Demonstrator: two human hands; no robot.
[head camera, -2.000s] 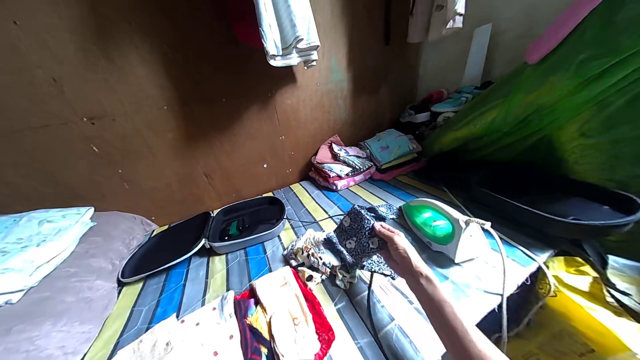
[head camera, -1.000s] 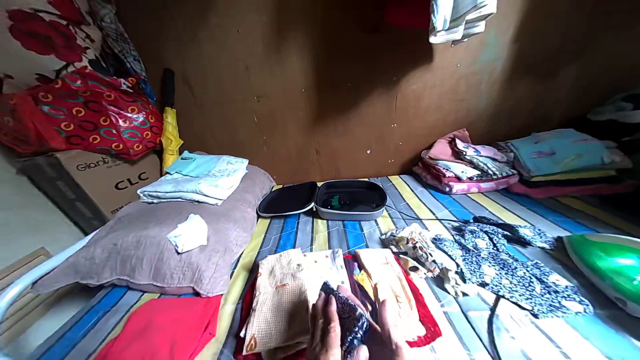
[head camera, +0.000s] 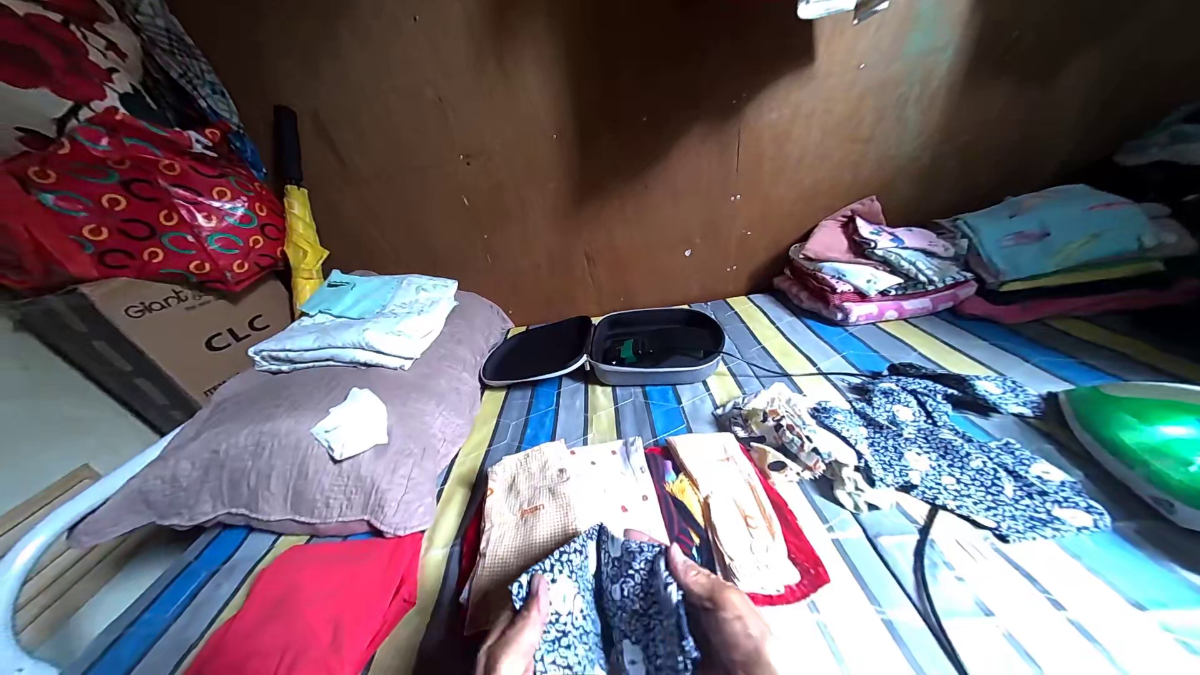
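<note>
At the bottom middle, a dark blue and white floral cloth (head camera: 605, 605) is held between my two hands. My left hand (head camera: 514, 637) grips its left edge, and my right hand (head camera: 717, 614) has its right side, thumb on top. Just beyond lie folded garments: a cream checked one (head camera: 530, 502), a dotted one (head camera: 614, 478) and a peach one (head camera: 736, 506) on red cloth. To the right, a larger blue floral garment (head camera: 937, 459) is spread beside a crumpled patterned cloth (head camera: 783, 427). A green and white iron (head camera: 1139, 441) is at the right edge.
An open zip case (head camera: 656, 375) stands near the wooden wall. On the left, a grey pillow (head camera: 412, 469) bears folded clothes (head camera: 361, 323) and a small white cloth (head camera: 353, 424); red fabric (head camera: 314, 600) lies below it. Folded piles (head camera: 877, 305) sit back right. A black cord (head camera: 923, 572) crosses the striped bedding.
A second ago the dark floral cloth was a small bunch between my hands; now it shows wider, with both hands at its sides. The view has turned left since two seconds ago.
</note>
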